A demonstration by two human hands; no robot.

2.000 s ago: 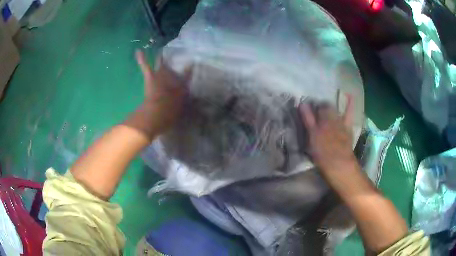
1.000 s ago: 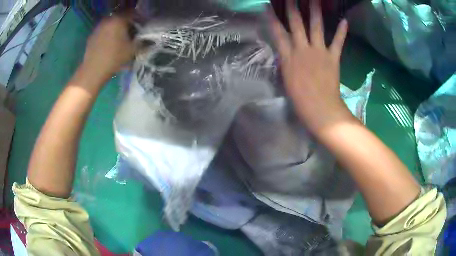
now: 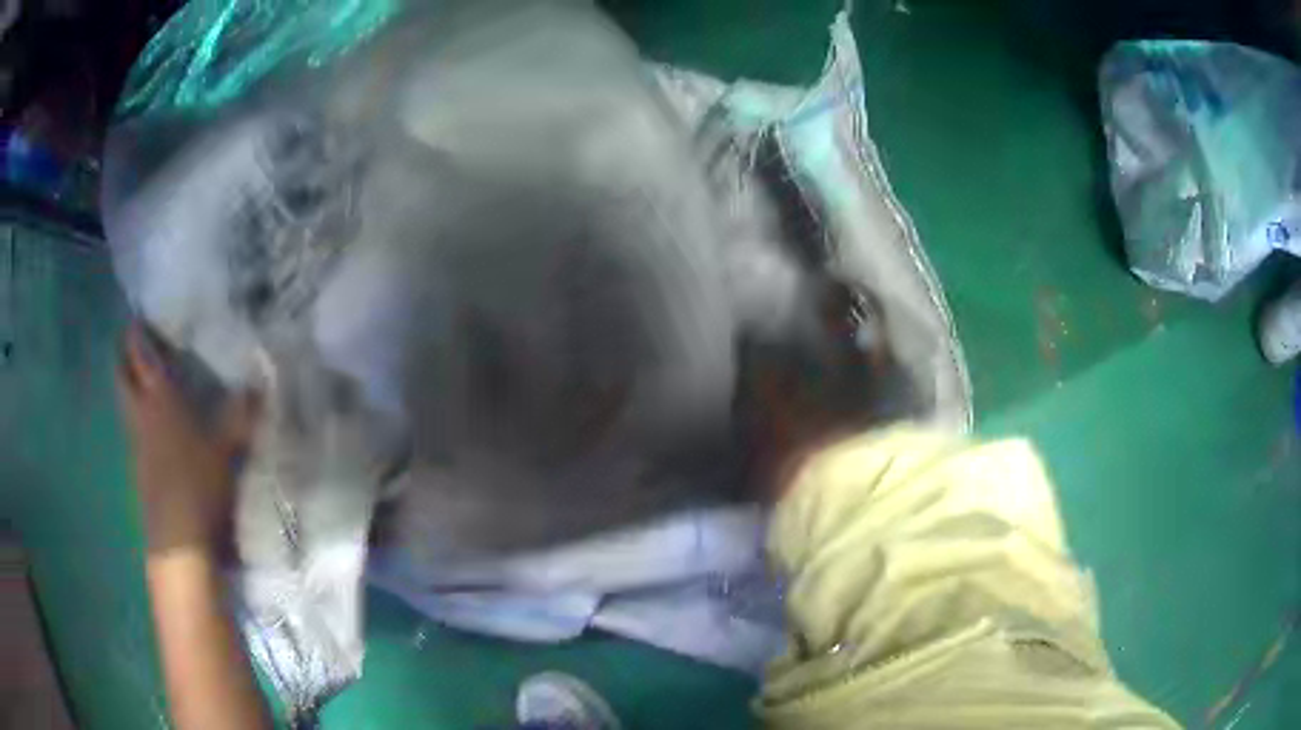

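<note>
A large grey-white woven sack (image 3: 571, 271) with frayed edges fills the middle of the view, blurred by motion. Dark, shiny contents (image 3: 293, 214) show at its upper left. My left hand (image 3: 186, 442) is at the sack's left side, blurred, with fingers bent against the fabric; whether it grips is unclear. My right hand (image 3: 813, 371) is low at the sack's right side, in shadow and blurred, partly hidden by the sack and my yellow sleeve. Its fingers cannot be made out.
A crumpled pale plastic bag (image 3: 1191, 171) lies on the green floor (image 3: 1027, 314) at the upper right, with a small pale object below it. A brown edge shows at the lower left. A light rounded shape (image 3: 564, 702), perhaps a shoe, is at the bottom.
The view has shifted and the sack's bulk now sits further left. My left hand has moved down along its left side. My right hand has gone from spread on top to low at the right.
</note>
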